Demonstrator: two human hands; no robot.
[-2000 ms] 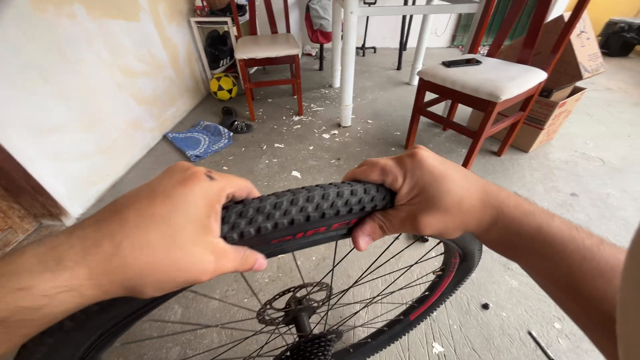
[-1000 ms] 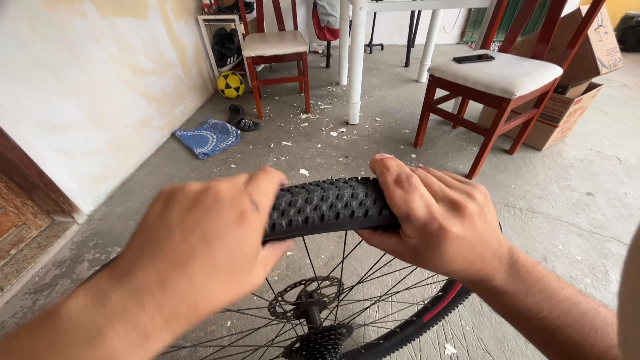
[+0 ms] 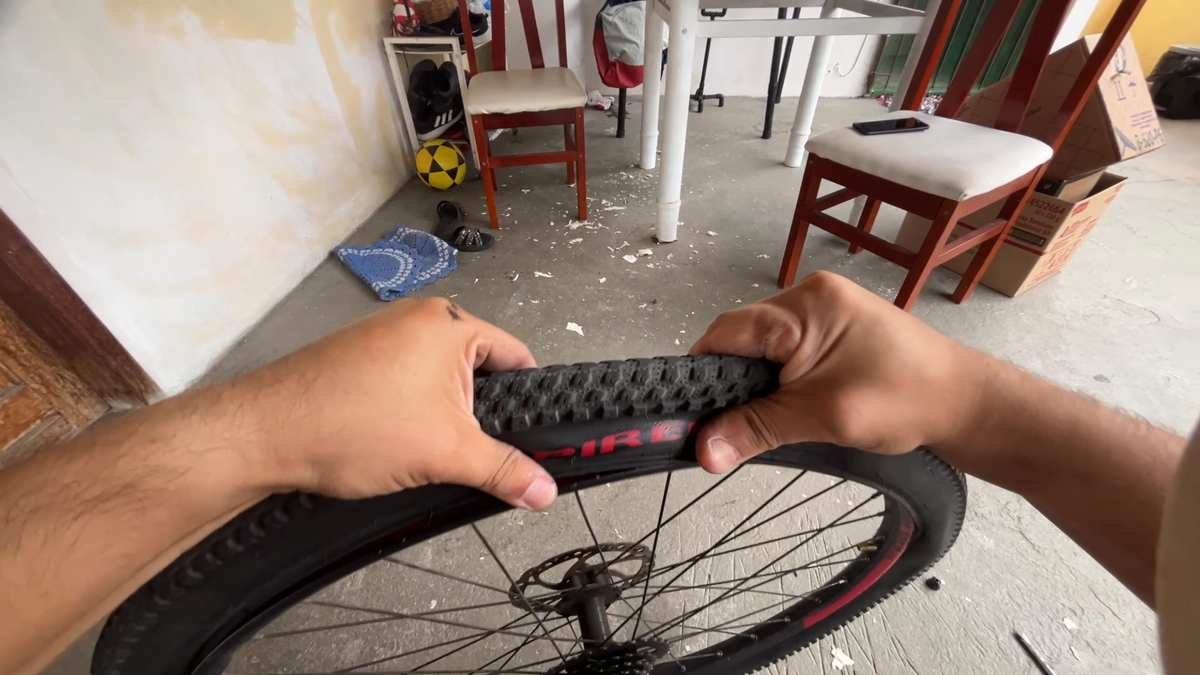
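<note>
A bicycle wheel with a knobby black tire (image 3: 628, 392) stands in front of me, its sidewall bearing red lettering. My left hand (image 3: 403, 403) grips the top of the tire at the left, thumb on the near sidewall and fingers over the tread. Further right along the same stretch, my right hand (image 3: 834, 375) clasps the tire, its thumb pressed on the sidewall. A short length of tread shows between the hands. Below are the spokes, a disc brake rotor (image 3: 581, 577) on the hub and a cassette (image 3: 614, 658), partly cut off by the bottom edge.
A red wooden chair (image 3: 928, 159) holding a phone (image 3: 891, 126) stands at right, beside cardboard boxes (image 3: 1059, 225). Behind are a white table leg (image 3: 670, 141), another chair (image 3: 525, 92), a yellow ball (image 3: 441, 164), sandals (image 3: 459, 228) and a blue cloth (image 3: 398, 262). A thin dark rod (image 3: 1033, 652) lies lower right.
Both hands stay at the top of the tire. Since one second ago, my left thumb has come down onto the near sidewall, and the red lettering between the hands shows again.
</note>
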